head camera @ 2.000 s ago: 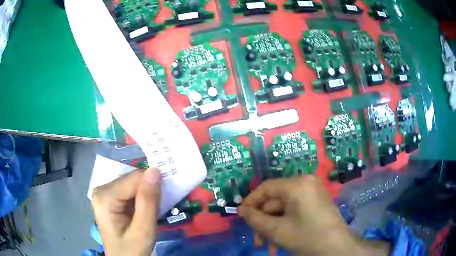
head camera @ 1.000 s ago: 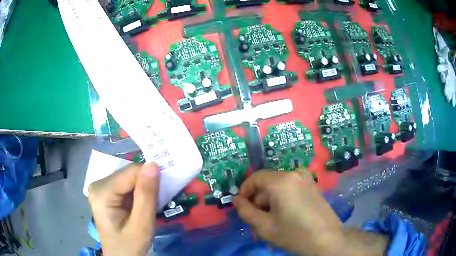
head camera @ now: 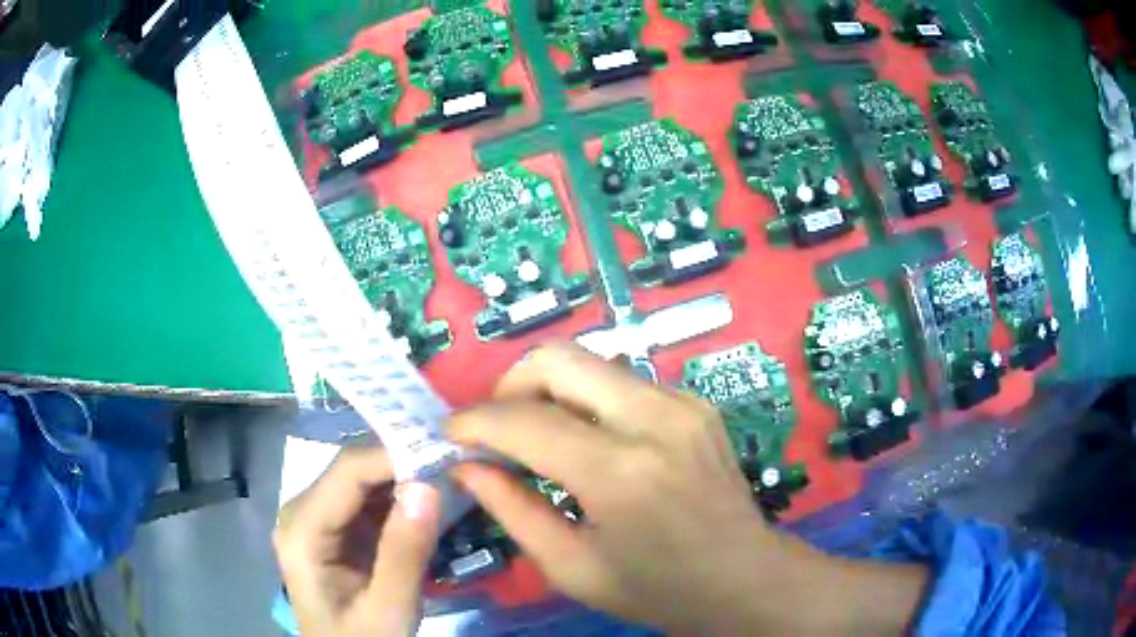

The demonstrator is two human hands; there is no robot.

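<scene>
My left hand (head camera: 355,535) holds the white label strip (head camera: 293,268) between thumb and fingers at lower left. The strip runs up from it to a black box (head camera: 160,37). My right hand (head camera: 623,485) is at the strip's lower end, thumb and fingertips touching or almost touching it; whether a label is between them cannot be seen. Green circuit boards (head camera: 508,237) lie in rows in the clear tray (head camera: 610,249) over red. Many black connectors carry a small white label (head camera: 536,309). My right hand hides most of a board in the near row.
White gloves or cloth (head camera: 35,137) lie on the green mat (head camera: 112,274) at far left, and another white item (head camera: 1112,118) is at the right edge. A blue smock part (head camera: 75,485) shows at lower left.
My right hand has left the connector of a near-row board and moved left to the strip. The strip is drawn straighter, its print now showing along more of it. The view has shifted, showing the black box.
</scene>
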